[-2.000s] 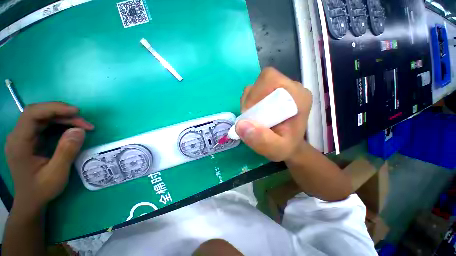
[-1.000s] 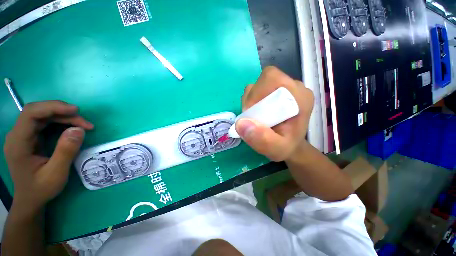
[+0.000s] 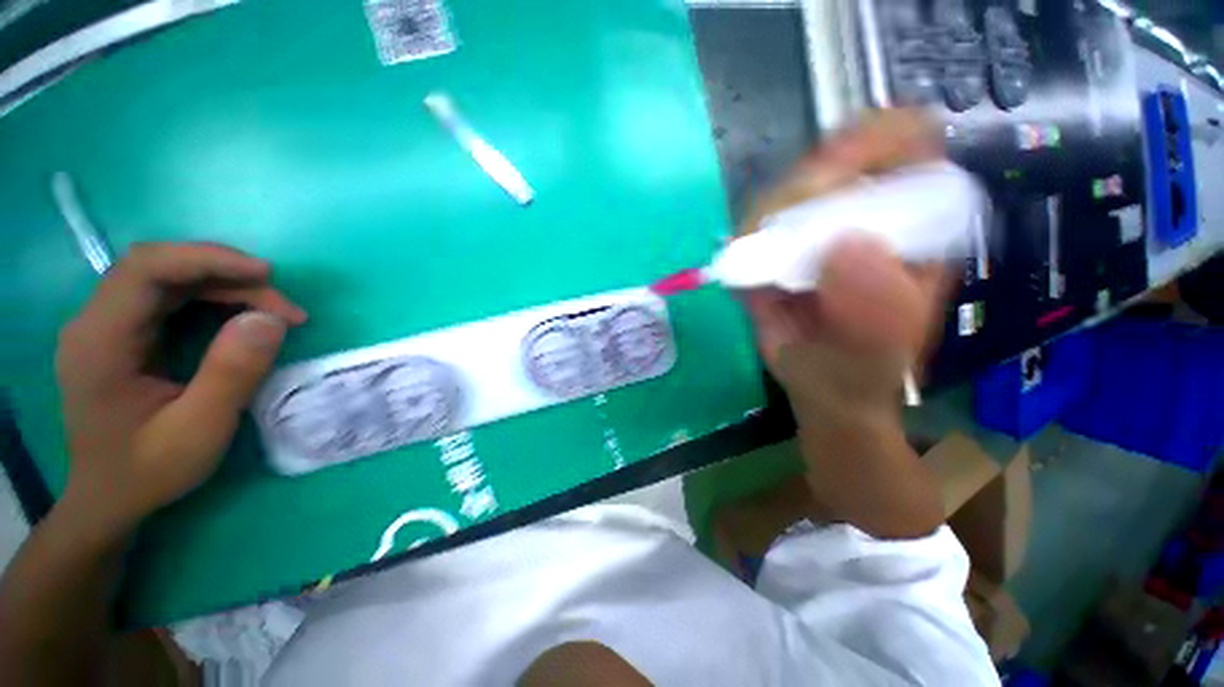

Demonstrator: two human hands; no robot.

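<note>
The white holding block (image 3: 494, 379) lies on the green mat, with a grey double-round part (image 3: 363, 409) at its left end and another grey double-round part (image 3: 599, 350) at its right end. My right hand (image 3: 859, 269), blurred, grips the white glue bottle (image 3: 873, 228). Its pink-red tip points left, just above and right of the block's right end, off the part. My left hand (image 3: 175, 362) rests by the block's left end, fingers curled apart, holding nothing visible. A white stick (image 3: 479, 148) lies on the mat above the block.
Another thin stick (image 3: 81, 222) lies at the mat's left, above my left hand. The black printed sheet (image 3: 1013, 255) is at the right with spare grey parts (image 3: 961, 61) on it. Beyond it is a blue tray (image 3: 1172, 168). Blue bins (image 3: 1114, 389) and a cardboard box (image 3: 987, 490) are below the bench.
My right hand has lifted the glue bottle off the right grey part and moved right and up. The whole view has shifted slightly. My left hand keeps its pose beside the block.
</note>
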